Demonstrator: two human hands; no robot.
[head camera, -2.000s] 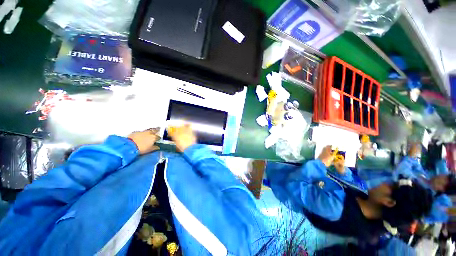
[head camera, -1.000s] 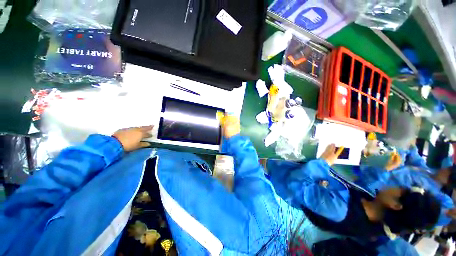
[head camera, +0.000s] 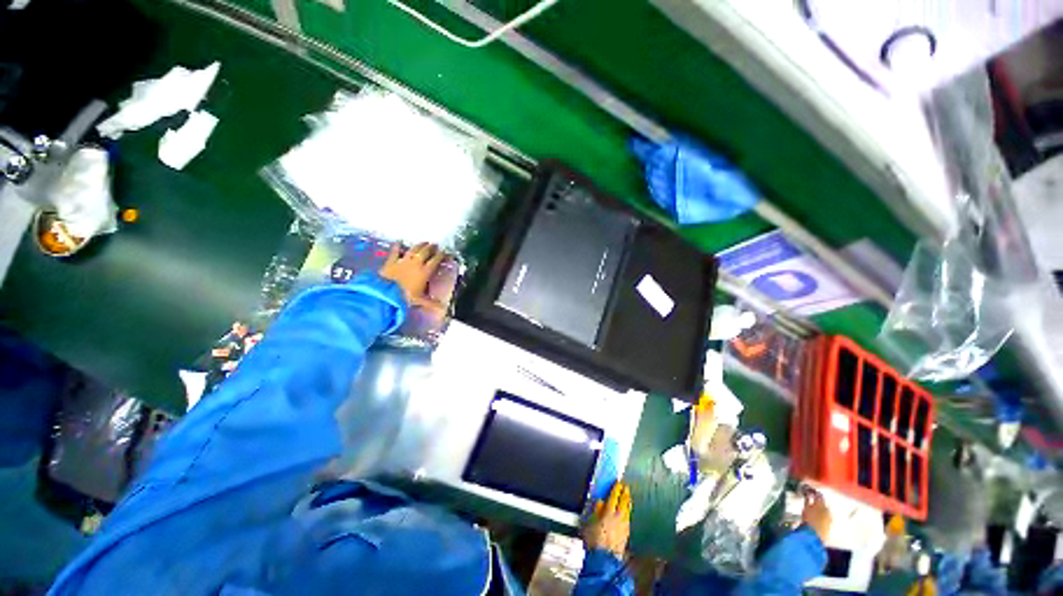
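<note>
A tablet (head camera: 534, 454) lies screen up on the white work mat (head camera: 460, 370), with bright glare on its dark glass. My left hand (head camera: 415, 275) is on the printed film stack in clear plastic (head camera: 350, 259), fingers spread over its right part; whether it grips a sheet cannot be told. My right hand (head camera: 611, 522), with yellow finger cots, is at the mat's blue edge beside the tablet's lower right corner, with nothing seen in it. A thin dark stick (head camera: 540, 380) lies on the mat above the tablet.
Black trays (head camera: 688, 314) with a dark tablet (head camera: 565, 262) stand behind the mat. Film scraps and crumpled plastic (head camera: 737, 512) lie right, near a red parts bin (head camera: 868, 425). Clear bags (head camera: 385, 163) and red-white scraps (head camera: 237, 341) lie left. Another person's hand (head camera: 816, 515) is at right.
The view has turned and shifted left. My left hand has moved from the tablet's left side onto the film stack. My right hand has moved down to the tablet's lower right corner.
</note>
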